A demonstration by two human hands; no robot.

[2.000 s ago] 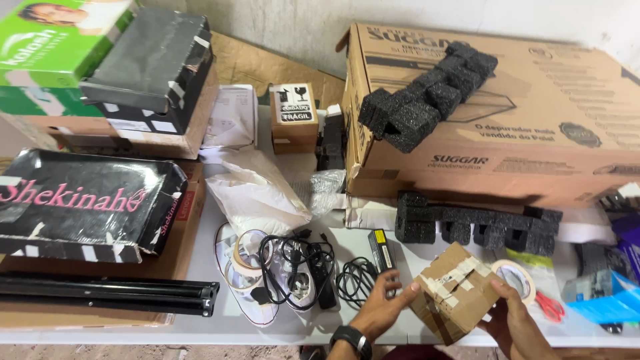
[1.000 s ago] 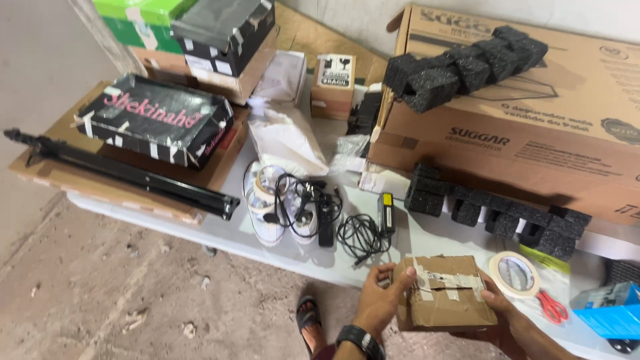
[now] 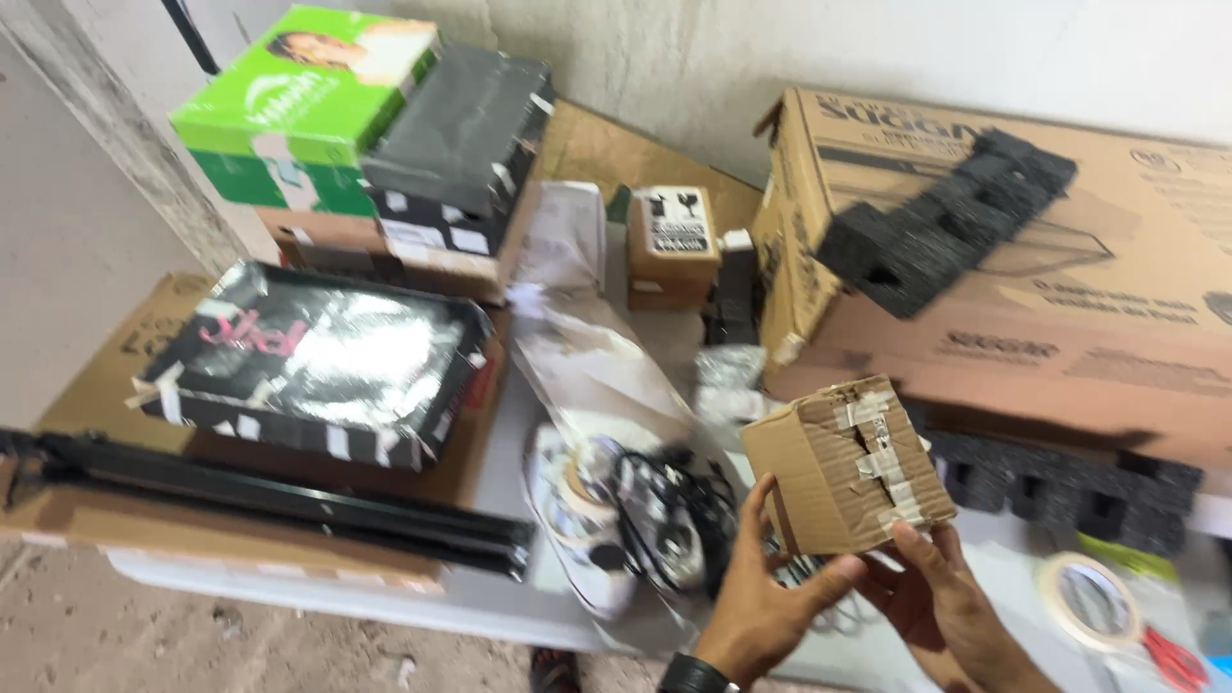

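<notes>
A small cardboard box [image 3: 818, 472], its torn seam patched with strips of masking tape, is tilted up between my two hands above the table. My left hand [image 3: 775, 587], with a dark watch at the wrist, supports its lower left side. The fingers of my right hand [image 3: 924, 587] grip the lower right corner. Below and left of the box, coiled black cables [image 3: 674, 510] lie on a pair of white shoes [image 3: 587, 539]. To the right lie a roll of masking tape [image 3: 1092, 602] and red-handled scissors [image 3: 1174, 659].
A large carton [image 3: 1039, 356] stands behind, a black foam piece [image 3: 943, 226] on it and another foam piece [image 3: 1059, 491] in front. Stacked shoeboxes [image 3: 452, 144], a black box [image 3: 327, 356] and a folded black tripod [image 3: 279, 500] are left. A small box [image 3: 674, 250] stands mid-back.
My hands have raised the small box from low over the table's front and turned it, so its taped seam now runs steeply. The view has shifted.
</notes>
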